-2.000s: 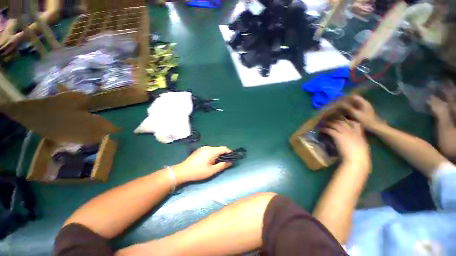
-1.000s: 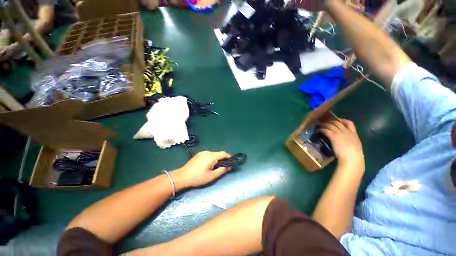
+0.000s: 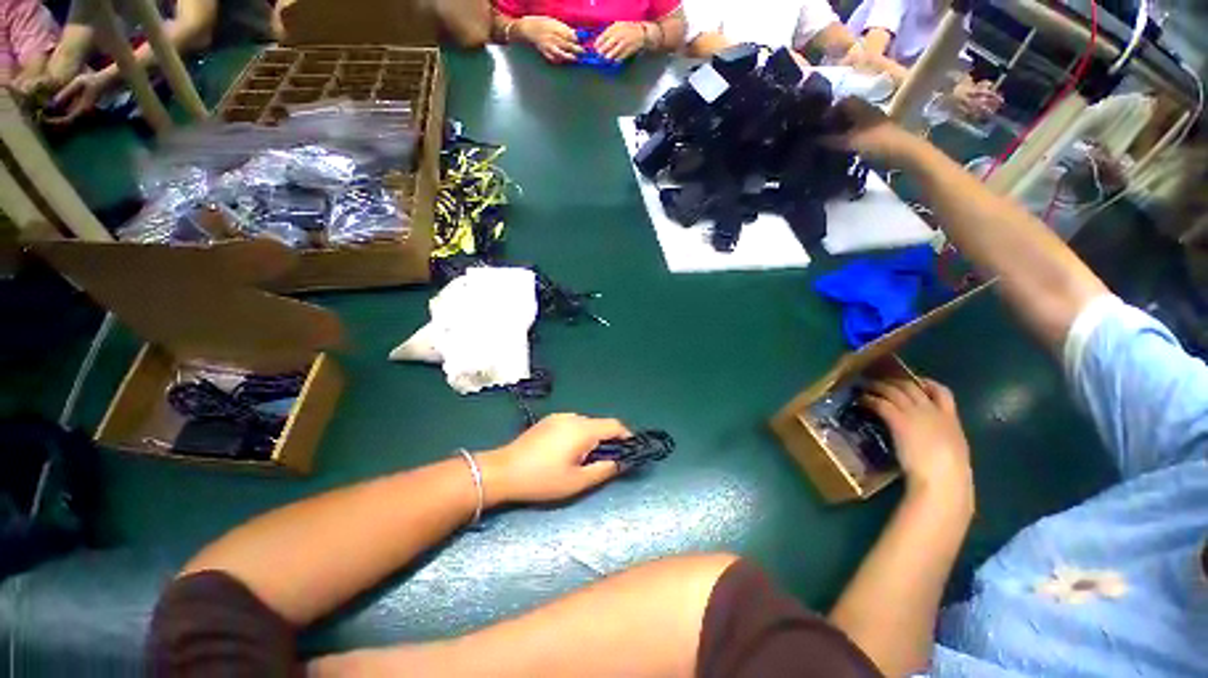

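My left hand (image 3: 563,458), with a band around the wrist, rests low over the table and holds a black coiled cable (image 3: 639,452), whose loops stick out past the fingers to the right. My right forearm crosses the bottom of the view towards the left; its hand is cut off by the bottom edge. An open mailer box (image 3: 307,421) stands at the left with its lid up. A black power adapter (image 3: 228,438) and black coiled cable (image 3: 199,395) lie in it.
A white cloth (image 3: 488,329) lies beyond my left hand, near loose black cables (image 3: 563,302). A partitioned carton (image 3: 427,199) holds bagged parts (image 3: 298,186). An adapter pile (image 3: 749,146) is at the back. A neighbour's hand (image 3: 927,431) is in another box (image 3: 848,480); a blue cloth (image 3: 877,294) lies nearby.
The view has tilted up, showing more people at the far side. My left hand keeps its hold on the cable. The neighbour's other arm has moved from the box to the adapter pile.
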